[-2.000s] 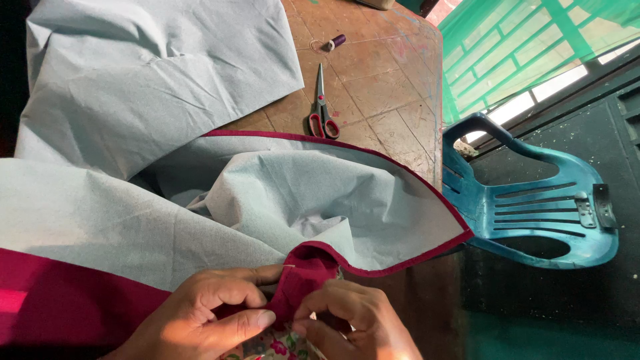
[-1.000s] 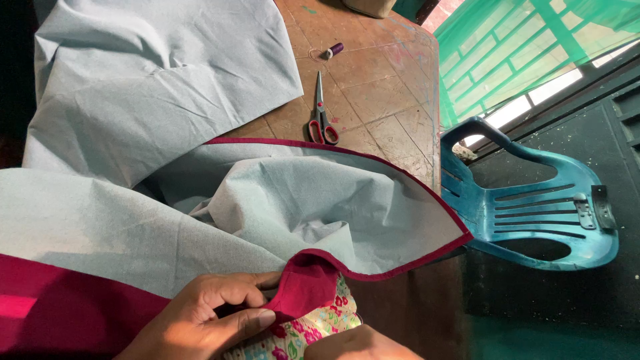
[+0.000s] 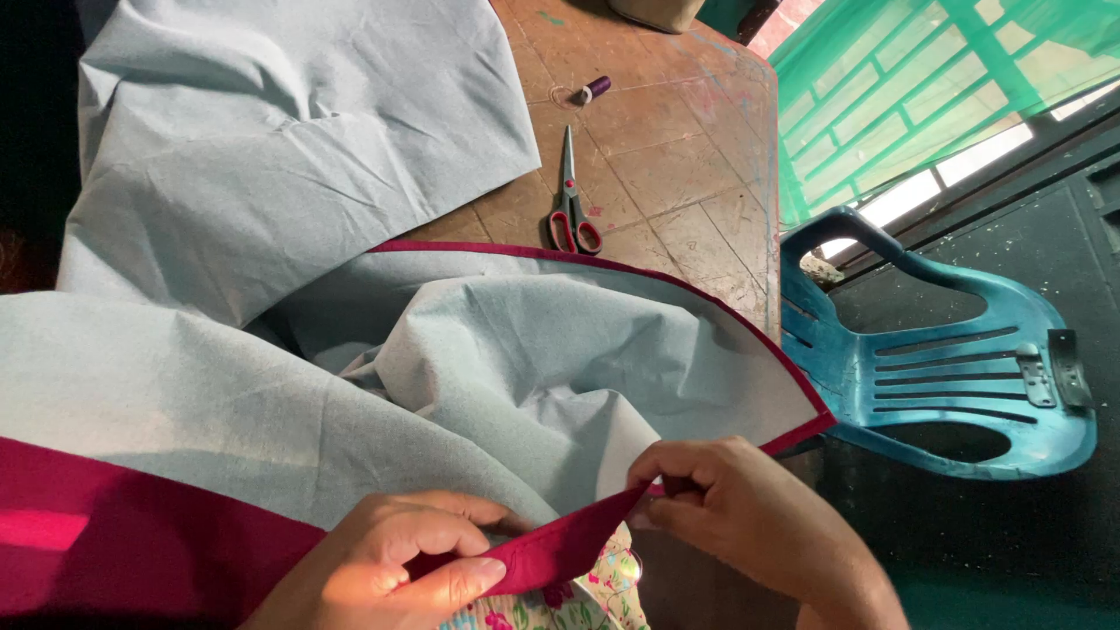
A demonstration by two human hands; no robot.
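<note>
My left hand (image 3: pixel 411 560) pinches the dark red fabric border (image 3: pixel 560 547) between thumb and fingers at the bottom centre. A short way to the right, my right hand (image 3: pixel 744 516) grips the same border with thumb and forefinger, so the strip runs between both hands. The border edges a large light grey-blue cloth (image 3: pixel 525 350), which lies bunched beyond my hands. Below the strip shows a floral fabric with ruffled gathers (image 3: pixel 621 577). Whether a needle is held cannot be seen.
Scissors with red and black handles (image 3: pixel 573 206) lie on the brown table (image 3: pixel 700 166), with a spool of purple thread (image 3: pixel 597 88) beyond them. A beige object (image 3: pixel 661 13) stands at the far edge. To the right is a blue plastic chair (image 3: pixel 945 350), near a green curtain (image 3: pixel 919 79).
My right hand has come up from the bottom edge and now grips the red border. The border, bunched beside my left hand before, is now stretched out between both hands.
</note>
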